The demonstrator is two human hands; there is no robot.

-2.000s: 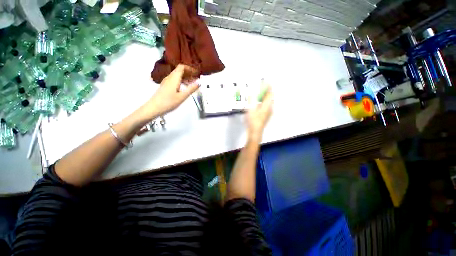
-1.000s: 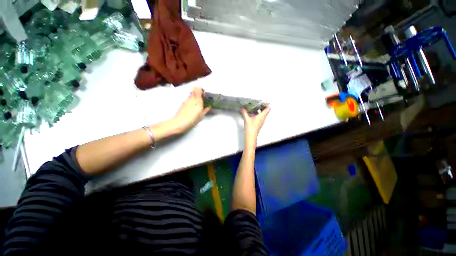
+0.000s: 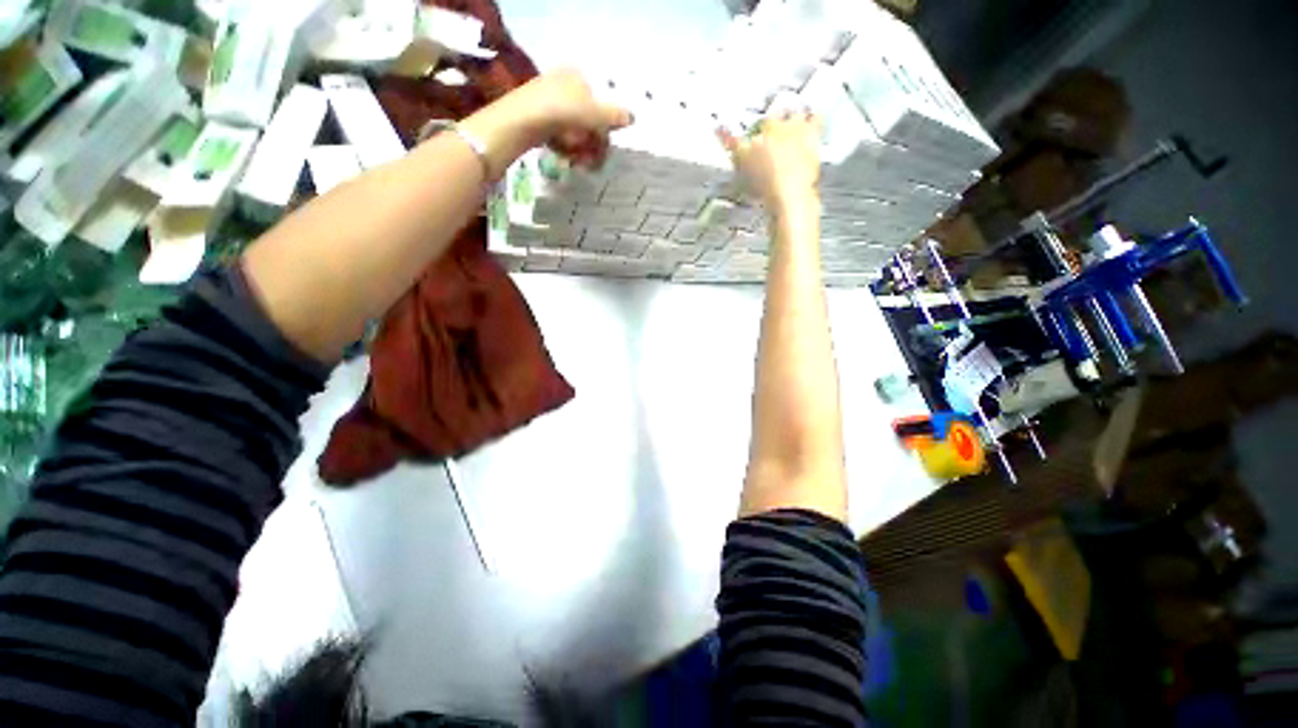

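The large block of stacked white cartons stands at the back centre of the table, in several tiers. My left hand is at the top of its left part, fingers curled and one finger against a short row of cartons. My right hand is at the right end of that row, fingers spread over the carton tops. The row lies on the stack between my hands. Glare blurs its edges, and my fingers hide its ends.
A reddish-brown cloth lies left of and before the stack. Loose open cartons are heaped at upper left, with green-tinted bottles below. A tape dispenser is at the right table edge, near a blue-and-metal rack.
Both hands have moved forward and up from the near table, with the carton row, to the top of the stack. The view has shifted forward, showing the stack and the loose carton heap.
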